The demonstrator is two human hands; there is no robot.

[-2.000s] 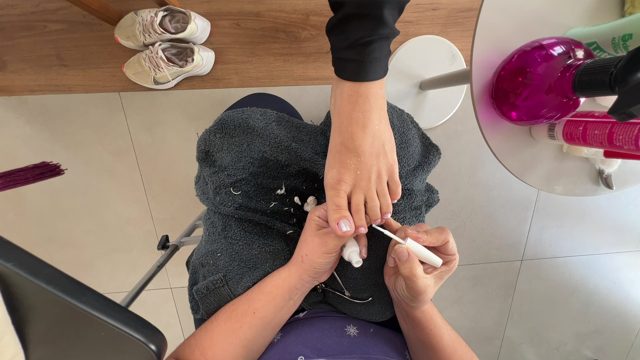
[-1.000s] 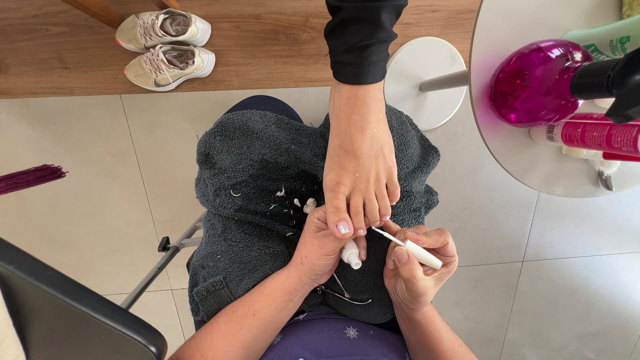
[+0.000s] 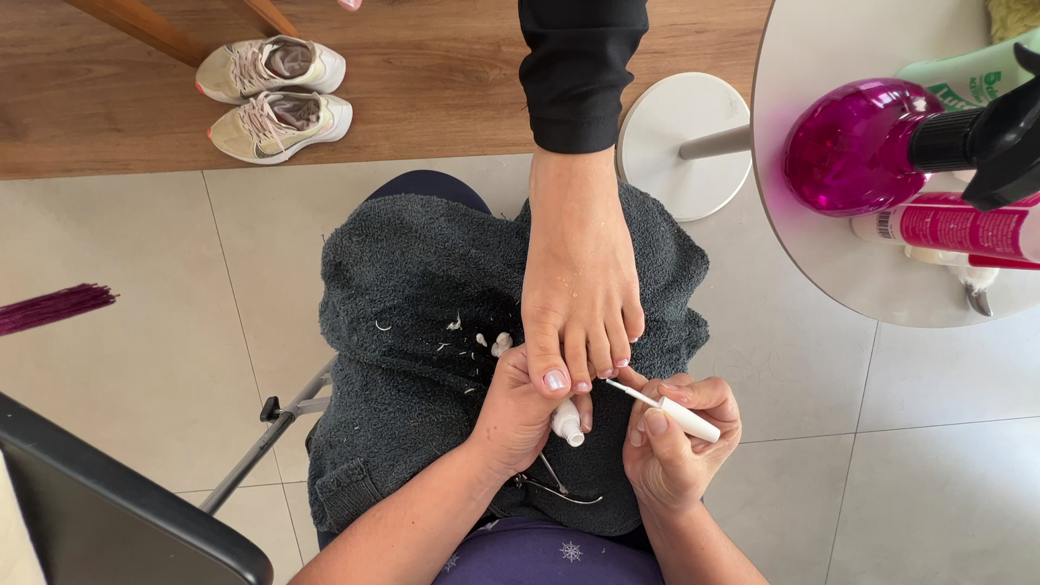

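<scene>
Another person's bare foot (image 3: 578, 260) rests over the dark grey towel (image 3: 406, 268) on my lap. My left hand (image 3: 513, 410) supports the toes from below and holds a small white nail polish bottle (image 3: 567, 422), uncapped, its neck pointing toward me. Pinched in my right hand (image 3: 682, 435) is the white cap (image 3: 689, 419) with its brush (image 3: 632, 392), the tip close to the smaller toes; whether it touches a nail cannot be told. The big toenail (image 3: 556, 379) looks pale and shiny. Metal nippers (image 3: 561, 491) lie on the towel below my left hand.
At upper right, a round side table (image 3: 821, 268) holds a magenta spray bottle (image 3: 861, 146), a pink-labelled bottle (image 3: 959, 227) and a green bottle (image 3: 967, 77). Sneakers (image 3: 276, 126) sit at upper left. Cotton bits (image 3: 501, 344) lie on the towel. A black-edged surface (image 3: 138, 496) fills the lower left.
</scene>
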